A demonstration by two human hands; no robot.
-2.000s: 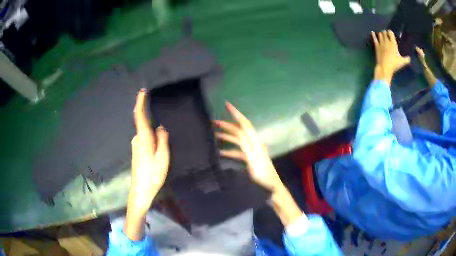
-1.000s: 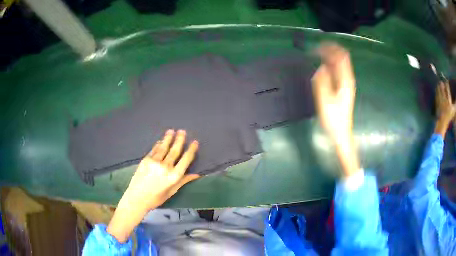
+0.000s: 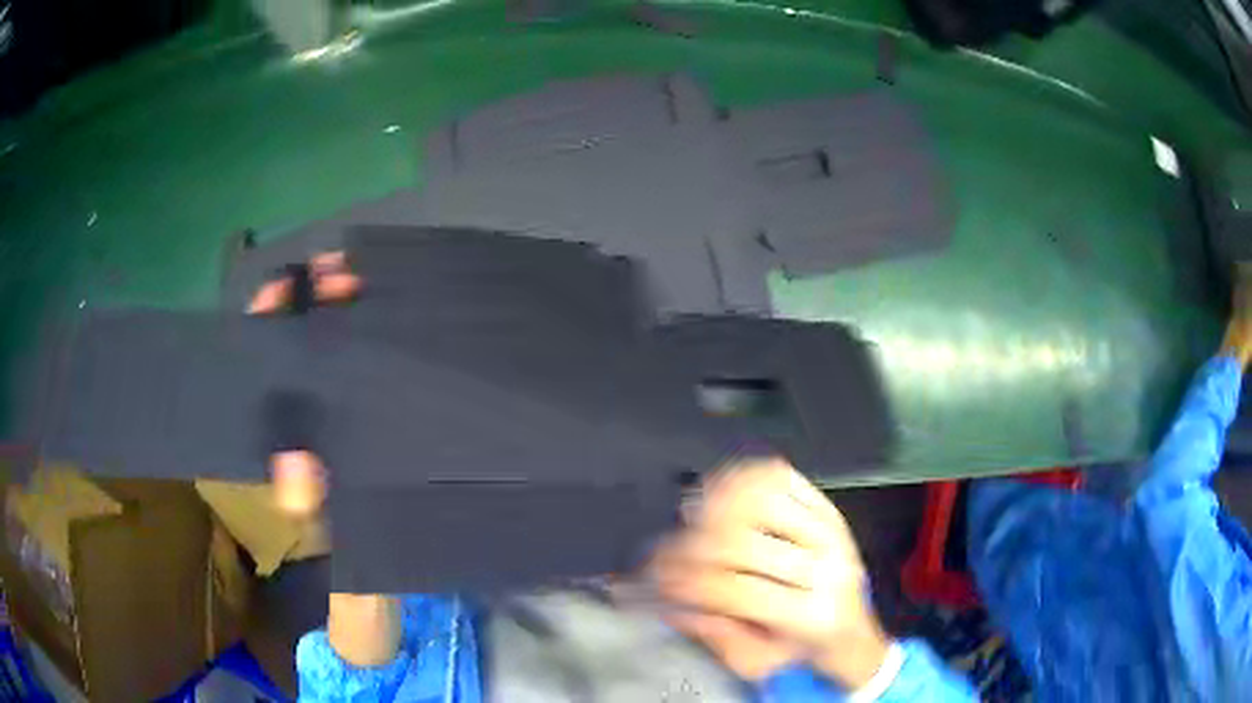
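A black die-cut blank (image 3: 481,385) is held up above my lap and the table's near edge, slightly blurred. A small rectangular window (image 3: 739,398) shows near its right end. My left hand (image 3: 305,295) is mostly hidden behind the blank; fingertips show at its upper edge and through or at a gap lower down. My right hand (image 3: 776,570) grips the blank's lower right edge, fingers bent. Beyond it a grey-looking stack of blanks (image 3: 577,165) lies flat on the table, partly covered by the held blank.
The green table (image 3: 1002,316) curves across the view. An open cardboard carton (image 3: 124,577) stands at lower left. A person in a blue smock (image 3: 1188,481) is at the right, by a red stool (image 3: 938,549). Dark pieces (image 3: 989,17) lie at the far side.
One second ago my left hand lay on the flat stack and my right hand was over its right end. Now both hands hold a blank raised nearer to me.
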